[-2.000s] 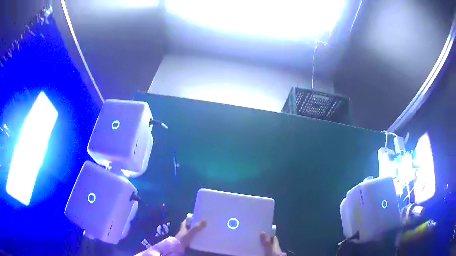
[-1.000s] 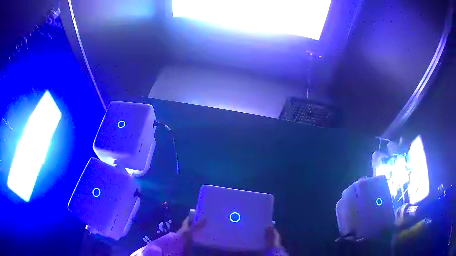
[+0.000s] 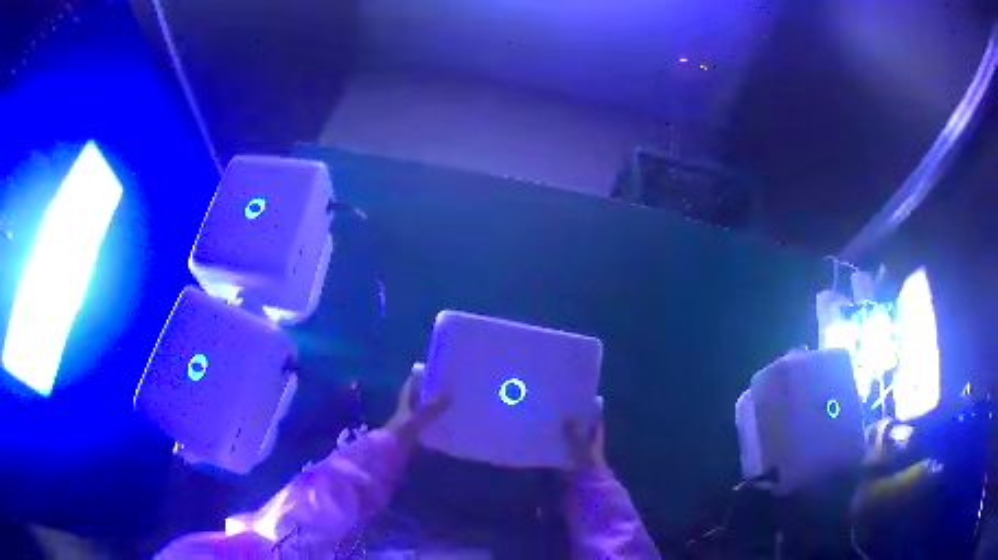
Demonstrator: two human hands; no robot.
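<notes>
A white rounded projector (image 3: pixel 512 356) with a glowing ring on its upward face is in front of me at the bench's near side. My left hand (image 3: pixel 418 413) holds its left side, with fingers on the upper face. My right hand (image 3: pixel 583 438) holds its right side near the lower corner. Both hands come out of pink sleeves. The projector's underside is hidden, so I cannot tell whether it rests on the mat.
Two more projectors (image 3: pixel 263 235) (image 3: pixel 219 377) stand at the left, and another (image 3: pixel 807 421) at the right. A power strip (image 3: pixel 865 341) glows at the right edge. A dark crate (image 3: pixel 689 188) is at the far edge. A bright projected image (image 3: pixel 64 273) lies on the blue curtain.
My view has tilted down, so the bench sits higher and more of both sleeves shows. The bright image at the top is out of view. Both hands still hold the same projector.
</notes>
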